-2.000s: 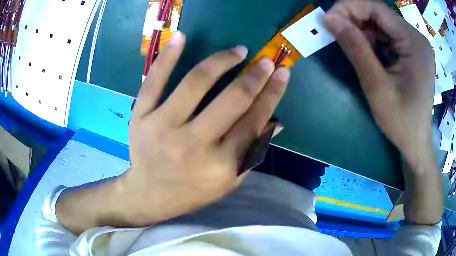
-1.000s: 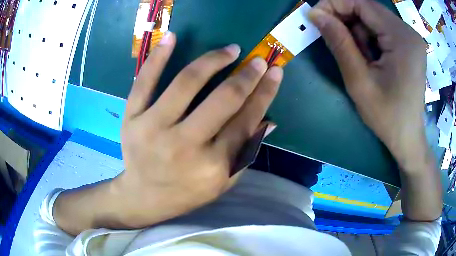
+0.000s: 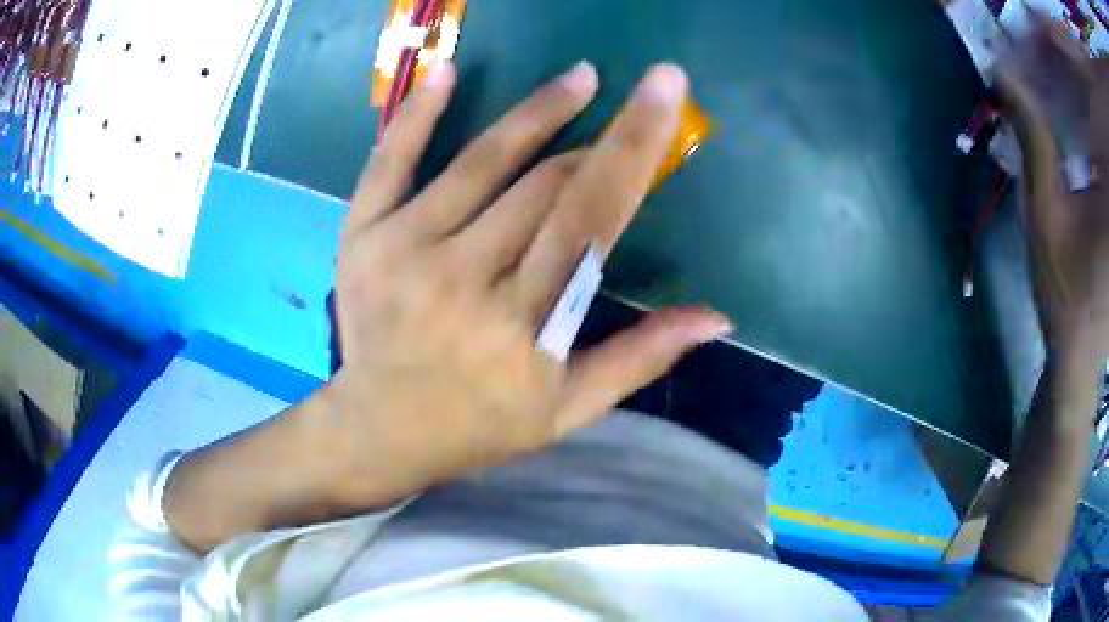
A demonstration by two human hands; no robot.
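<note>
My left hand lies spread over the green mat, palm down, thumb apart. A small amber film piece sticks out from under its fingers; the rest is hidden. A narrow, pale-looking flat piece is tucked edge-up between the index finger and palm. My right hand is blurred at the right edge, over the loose pile; its grip cannot be made out. Red lead wires with small white plugs lie beside it.
An amber strip with white patches and red wires lies at the top, beyond my left fingers. A perforated white sheet is at left, with red-wired rows beside it. The green mat's front edge runs above my lap.
My right hand has left the white tab and moved right to the pile. The white tab no longer shows on the amber piece. My left thumb has spread out, and the dark flat piece now looks pale.
</note>
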